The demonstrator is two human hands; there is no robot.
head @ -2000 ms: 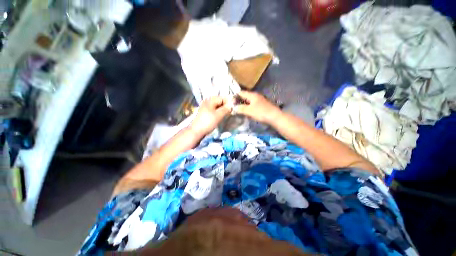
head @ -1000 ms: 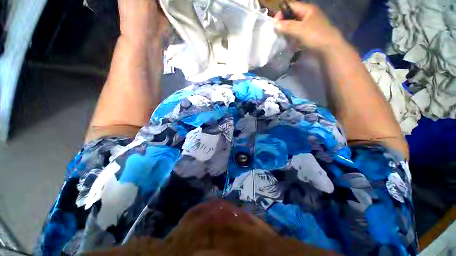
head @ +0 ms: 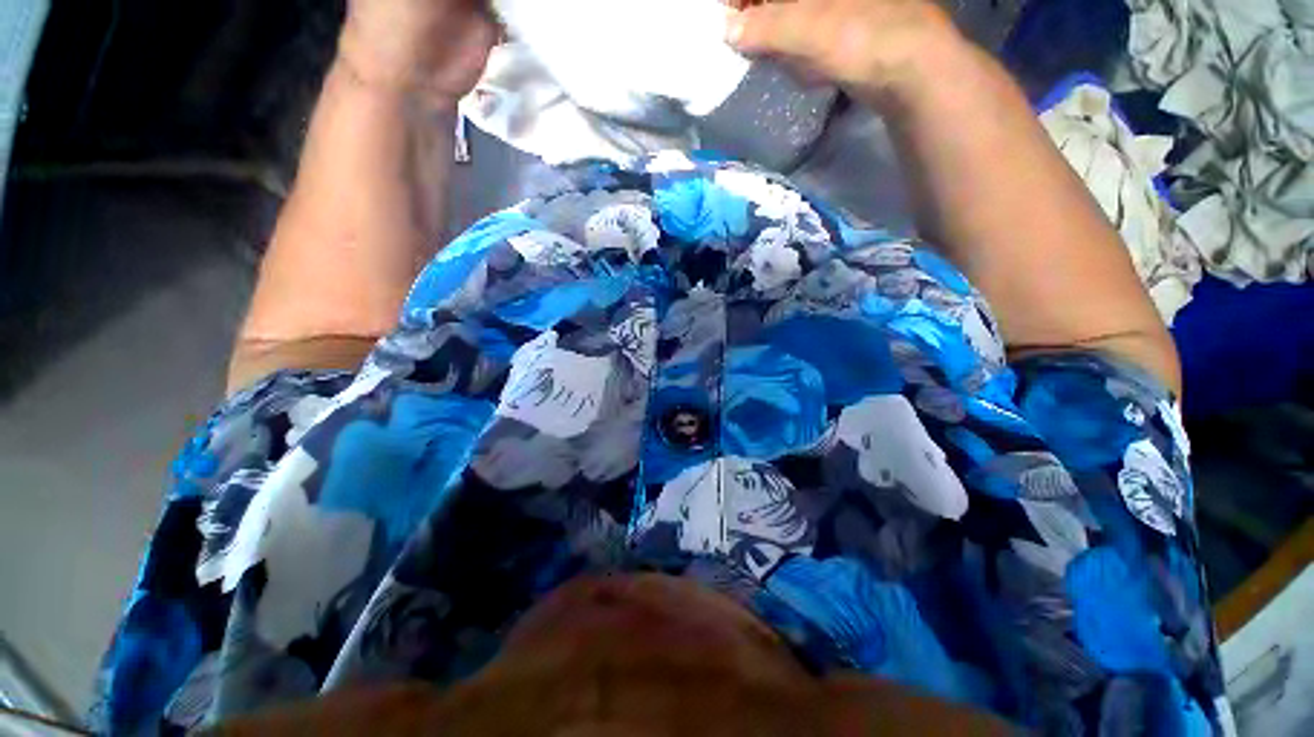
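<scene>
A white cloth piece (head: 620, 65) hangs between my two hands at the top edge of the view, above my lap. It is partly overexposed and its upper part is cut off by the edge. My left hand (head: 422, 43) holds the cloth's left side; its fingertips are partly cut off at the top. My right hand (head: 850, 41) pinches the cloth's right edge. No tool can be made out in my right hand now.
A cream cloth bundle (head: 1117, 180) lies in a blue-rimmed tub to the right. A larger grey-cream heap (head: 1239, 130) is beyond it, near blue sheeting (head: 1254, 346). A pale table edge (head: 18, 101) shows at far left. Grey floor (head: 130, 389) lies at the left.
The view has tilted down towards my lap since the first frame. My hands have spread apart with the cloth between them. The dark tool at my right hand a second ago no longer shows.
</scene>
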